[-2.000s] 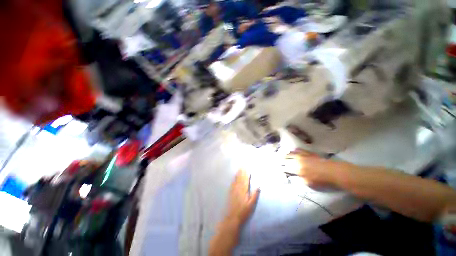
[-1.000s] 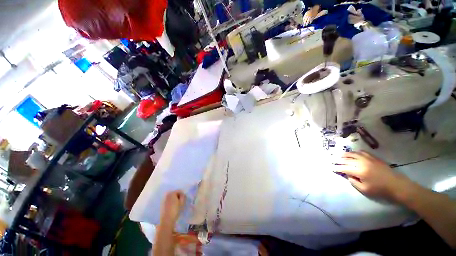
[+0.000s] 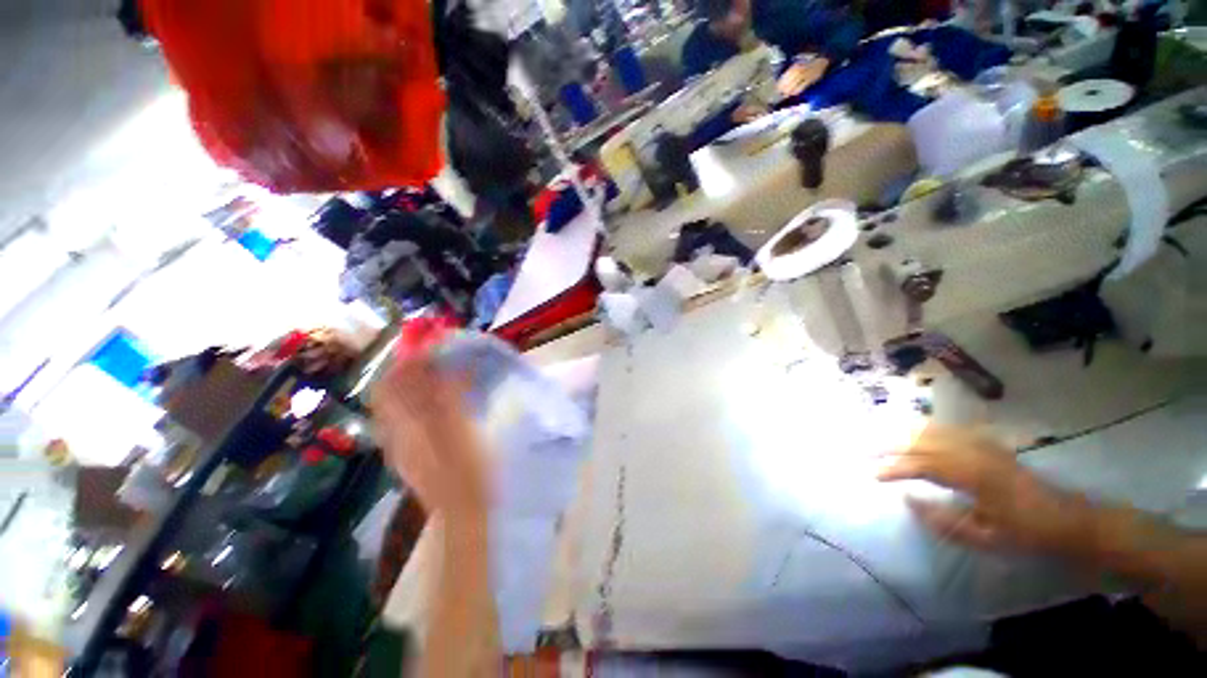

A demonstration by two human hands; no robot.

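My left hand [image 3: 430, 424] is raised at the left end of the table, blurred, with a pale blue fabric panel [image 3: 530, 411] lifted at its fingers. My right hand [image 3: 973, 484] rests on pale cloth, washed out by the lamp, just in front of the presser foot and needle [image 3: 884, 384]. Its fingers are spread and point left; no grip shows. The cream sewing machine [image 3: 1006, 239] stands behind it. Dark thread snips [image 3: 964, 364] lie by the machine base.
A white tape roll [image 3: 807, 241] is at the head end. White scraps [image 3: 649, 302] lie at the table's back edge. A white strip [image 3: 1136, 199] drapes over the machine arm. A red-orange bundle [image 3: 311, 93] hangs upper left. A dark rack [image 3: 199, 490] stands left of the table. People are working behind.
My left hand has moved up from the table's front left, lifting the pale blue panel. My right hand has shifted slightly down, still near the needle. The camera view has shifted a little.
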